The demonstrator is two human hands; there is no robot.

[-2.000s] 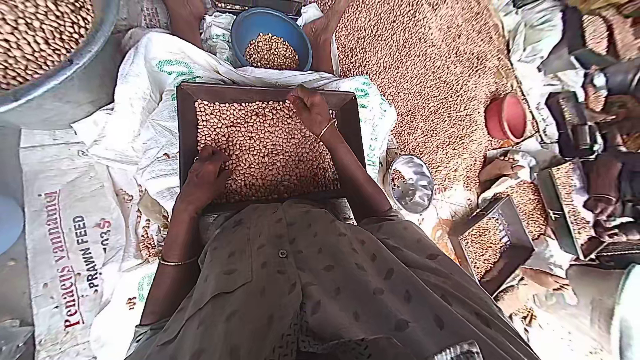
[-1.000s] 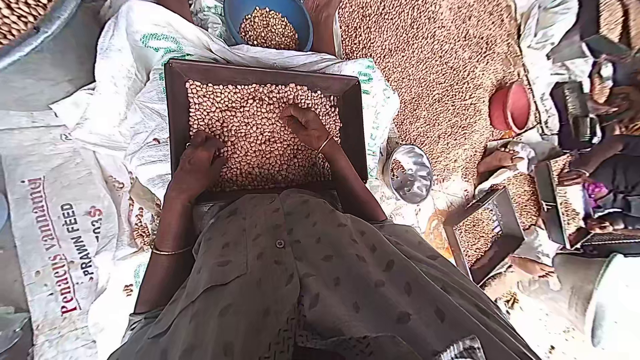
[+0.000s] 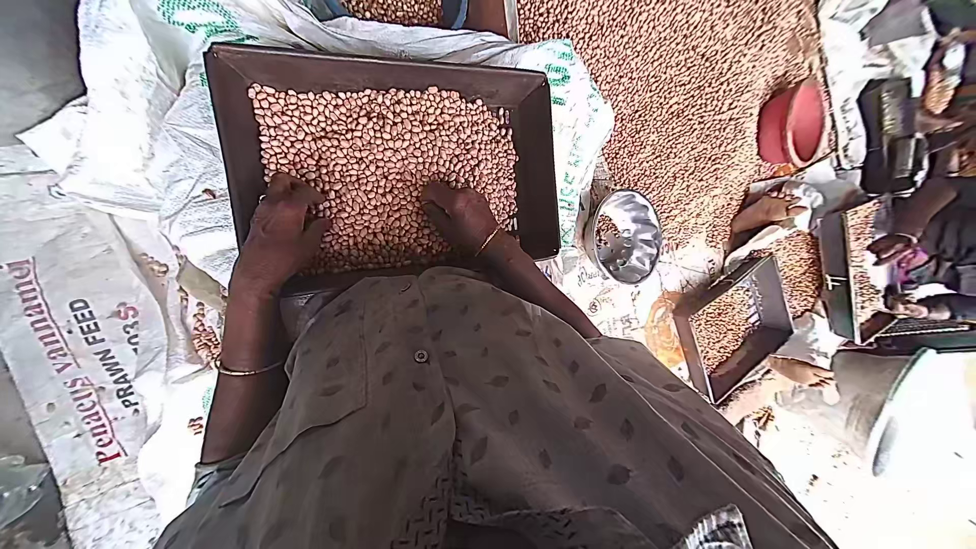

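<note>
A dark rectangular sieve tray (image 3: 381,69) lies in front of my body, filled with a layer of shelled peanuts (image 3: 374,145). Slots show in its base at the right side. My left hand (image 3: 286,229) rests at the tray's left edge, fingers curled down onto the nuts. On the right part of the layer is my right hand (image 3: 461,217), its fingers bent into the nuts. Whether either hand pinches a nut is hidden by the fingers. A thin bangle circles each wrist.
White woven sacks (image 3: 122,145) lie around the tray. Right of it are a steel bowl (image 3: 625,236), spread peanuts (image 3: 671,91), a red tub (image 3: 793,126) and another tray (image 3: 736,328). A co-worker's hands (image 3: 896,248) are at a farther tray. A blue basin (image 3: 457,14) stands beyond.
My right hand has moved down toward the near side of the tray since two seconds ago. My left hand stays at the left side. The view has shifted closer to the tray.
</note>
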